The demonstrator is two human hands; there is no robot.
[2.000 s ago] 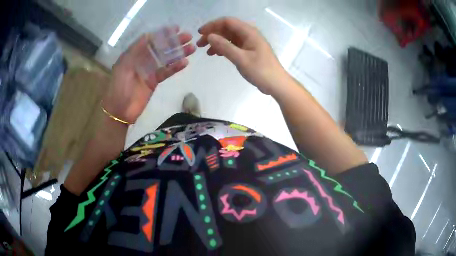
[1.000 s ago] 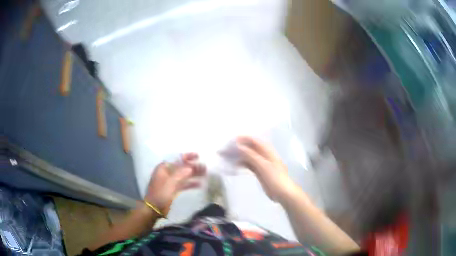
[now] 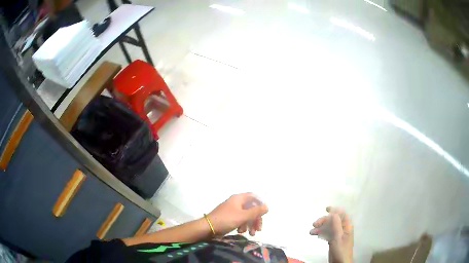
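My left hand [image 3: 239, 214], with a gold bracelet on its wrist, is at the lower middle. Its fingers are curled around a small translucent, faintly purple piece [image 3: 251, 204] near the thumb. My right hand [image 3: 337, 232] is at the lower right, apart from the left, with its fingers bent. Something faint and whitish may lie between those fingers, but glare and blur hide it. Both hands are above the pale floor, close to my body.
A grey cabinet [image 3: 43, 190] with wooden handles stands at the left. Beyond it are a bin with a black bag [image 3: 113, 136], a red stool [image 3: 141, 85] and a table with a white stack [image 3: 67, 54]. Brown cardboard [image 3: 403, 251] is at the lower right. Pale floor [image 3: 277, 102] lies ahead.
The view has turned, bringing the red stool, bin and white stack into sight. My hands are lower in the view and wider apart. The clear piece in my left hand shows less than two seconds ago.
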